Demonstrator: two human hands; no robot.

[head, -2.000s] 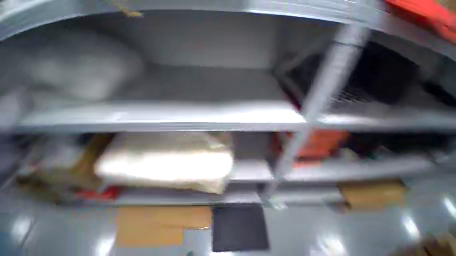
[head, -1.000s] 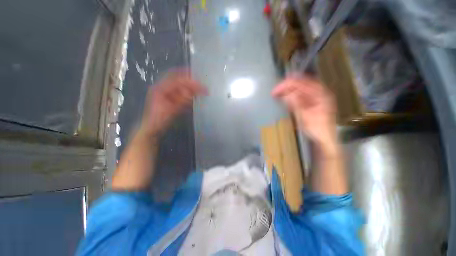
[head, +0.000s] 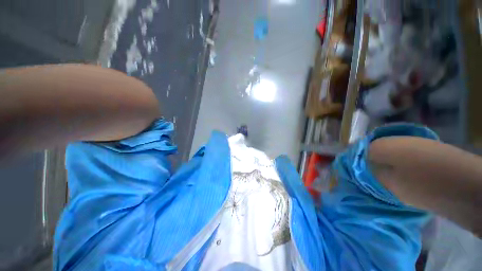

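Observation:
Both of my forearms are raised and run out of the picture, the left one at the left edge and the right one at the right edge. Neither hand is in view. My open blue shirt (head: pixel 185 196) with rolled sleeves and the white printed shirt (head: pixel 248 211) under it fill the lower middle. A small dark thing (head: pixel 242 130) shows just beyond my collar, too blurred to name.
A grey floor aisle (head: pixel 232 90) runs ahead, with a blue patch (head: pixel 261 28) on it. A grey wall with peeling white marks (head: pixel 140 53) is at left. Shelves with brown cartons (head: pixel 327 84) and a red thing (head: pixel 313 172) stand at right.
Both hands, seen blurred and empty in front of me a second ago, have gone out of the picture as my arms spread and rose. Before that, the view faced grey shelves.

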